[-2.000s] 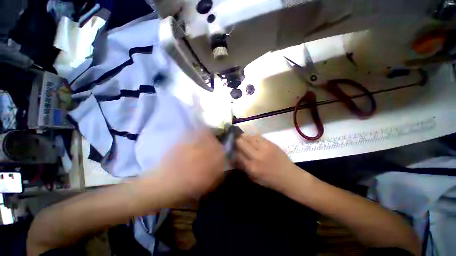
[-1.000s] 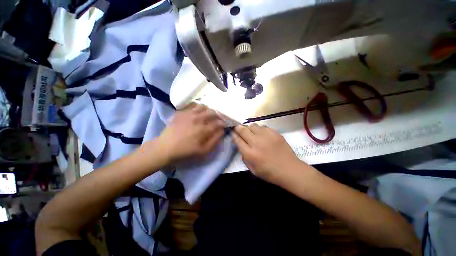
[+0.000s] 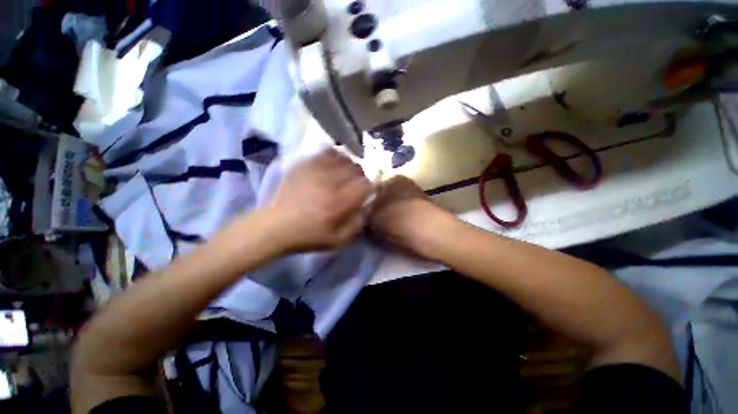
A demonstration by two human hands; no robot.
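Note:
Light grey-blue cloth with navy strips (image 3: 214, 125) lies spread left of the needle, and one part hangs over the table's front edge below my left hand. My left hand (image 3: 324, 198) is closed on the cloth just in front of the needle. My right hand (image 3: 400, 212) is beside it, fingers bent against the same cloth edge; both are slightly blurred. The fingertips and the pinched edge are partly hidden. The presser foot and needle area (image 3: 387, 149) is just behind my hands, washed out by bright light.
The white sewing machine head (image 3: 485, 40) spans the top. Scissors with dark red handles (image 3: 503, 190) lie on the bed to the right. A printed box (image 3: 71, 182) stands at the left. Grey-blue garment pieces (image 3: 688, 295) lie below the table edge at right.
Since one second ago, both hands have come closer together and nearer the needle, and my right hand has turned inward. The view has shifted slightly.

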